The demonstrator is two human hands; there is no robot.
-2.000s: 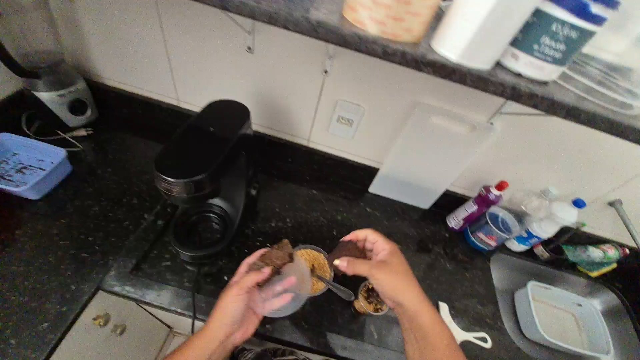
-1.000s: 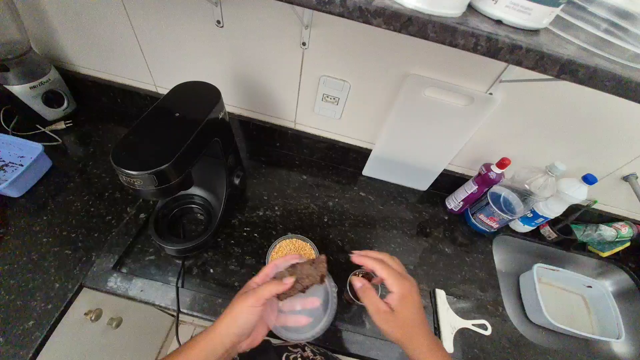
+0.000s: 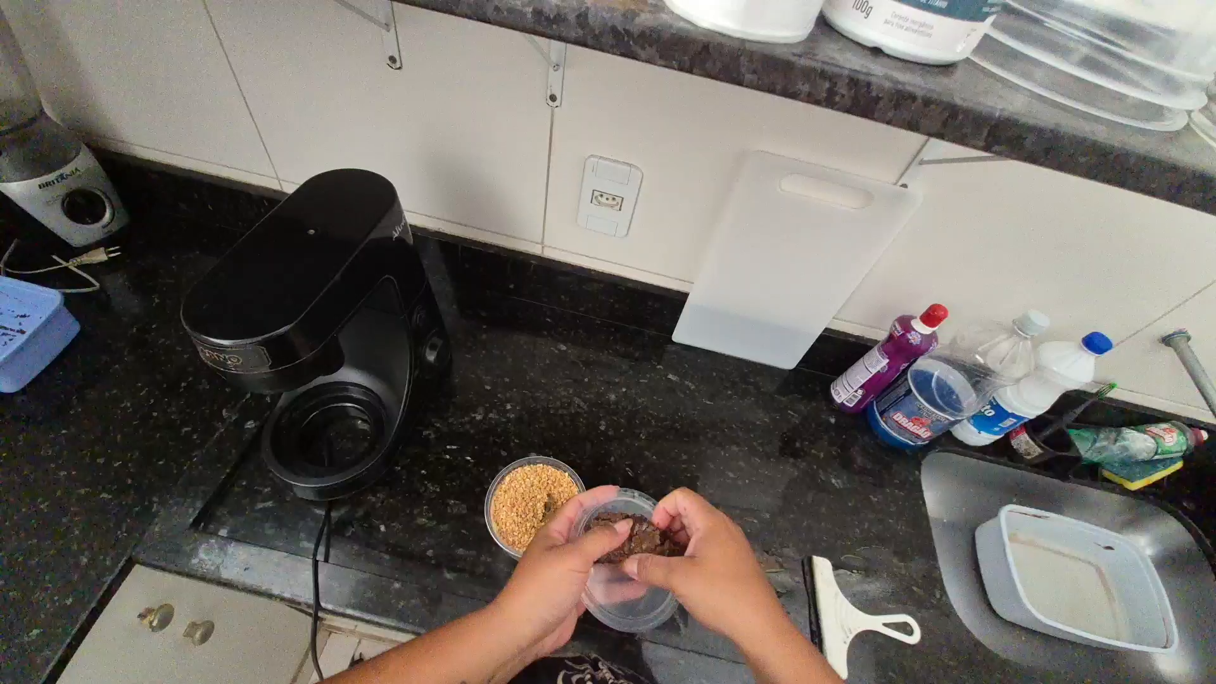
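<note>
Low in the middle of the head view, a piece of dark brown, crumbly food [image 3: 638, 538] lies between both hands. My left hand [image 3: 562, 560] grips its left side and also holds a clear round plastic container [image 3: 635, 608] beneath it. The thumb and fingers of my right hand [image 3: 705, 559] pinch the food's right side. Just left of the hands stands a round tub of golden chopped nuts or crumbs [image 3: 534, 503], partly behind my left hand. The small jar seen earlier is hidden.
A black stand mixer [image 3: 313, 313] stands at left, a blender [image 3: 66, 190] beyond it. A white cutting board [image 3: 788, 266] leans on the wall. At right are a white squeegee [image 3: 841, 617], several bottles [image 3: 888, 356] and a sink [image 3: 959, 570] holding a plastic tub [image 3: 1078, 627]. A stone shelf [image 3: 760, 90] juts overhead.
My right hand has moved left from over the small jar onto the brown food. Two seconds ago each hand held a dark piece, and a spoon showed at the crumb tub.
</note>
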